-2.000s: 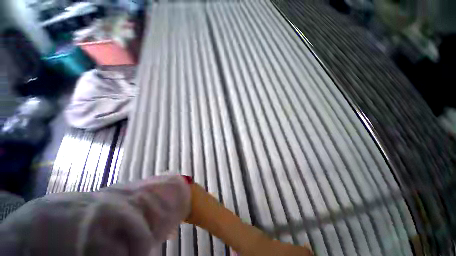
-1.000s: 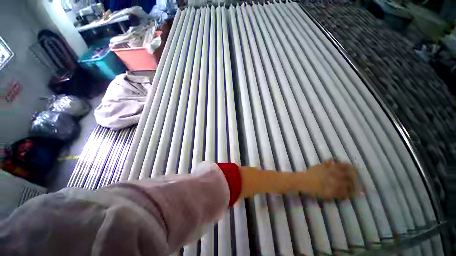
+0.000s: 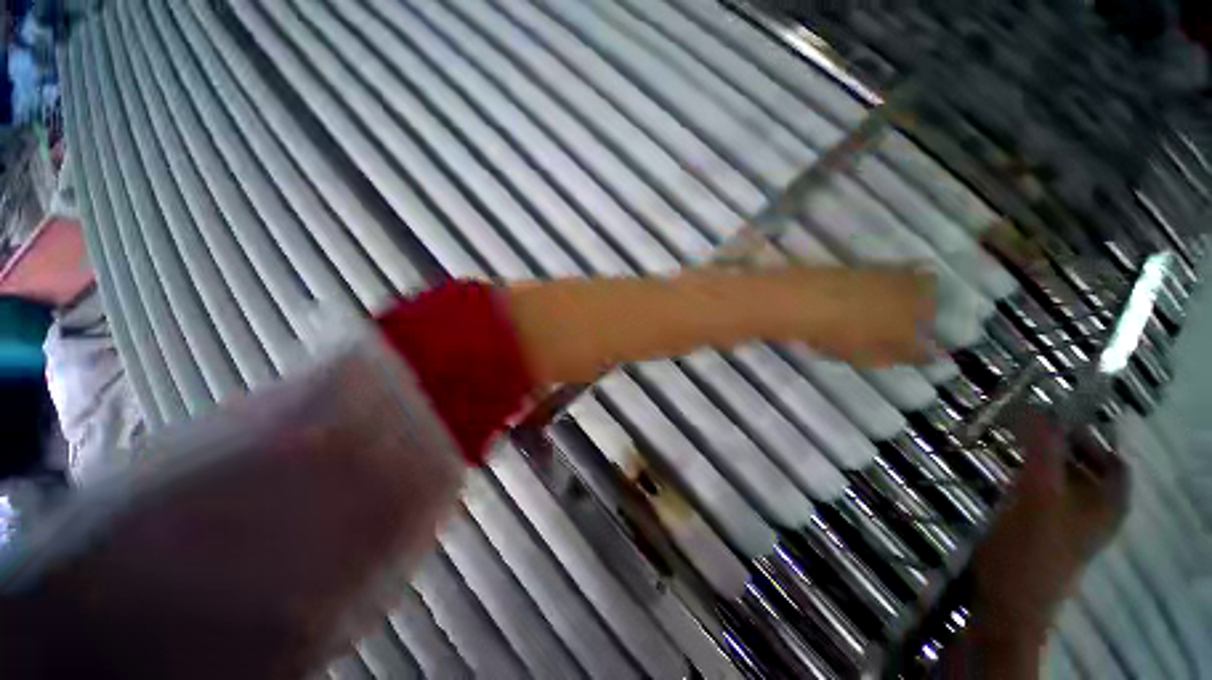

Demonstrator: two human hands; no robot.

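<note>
White ridges (image 3: 439, 146) run in parallel rows and end at the lower right, where shiny metal tubes (image 3: 824, 571) show bare. A narrow crossbar (image 3: 813, 179) lies over the ridges, partly behind my left forearm. My left arm, in a pale sleeve with a red cuff, reaches right across them. My left hand (image 3: 897, 319) is smeared by blur at the forearm's end, its fingers indistinct. My right hand (image 3: 1050, 511) is blurred at the lower right, over the bare tubes, beside a bright metal strip (image 3: 1136, 312). Whether either hand holds anything cannot be told.
A small brownish and pale piece (image 3: 651, 485) lies among the ridges below my forearm. A metal edge (image 3: 831, 60) runs along the far right side. A red crate (image 3: 51, 259) and a grey-white cloth bundle (image 3: 100, 385) are at the left. More white ridges (image 3: 1130, 604) show at the lower right.
The view has swung right and down to the ends of the ridges. Bare metal tubes and my right hand have come into view. My left hand has lost its clear fist outline.
</note>
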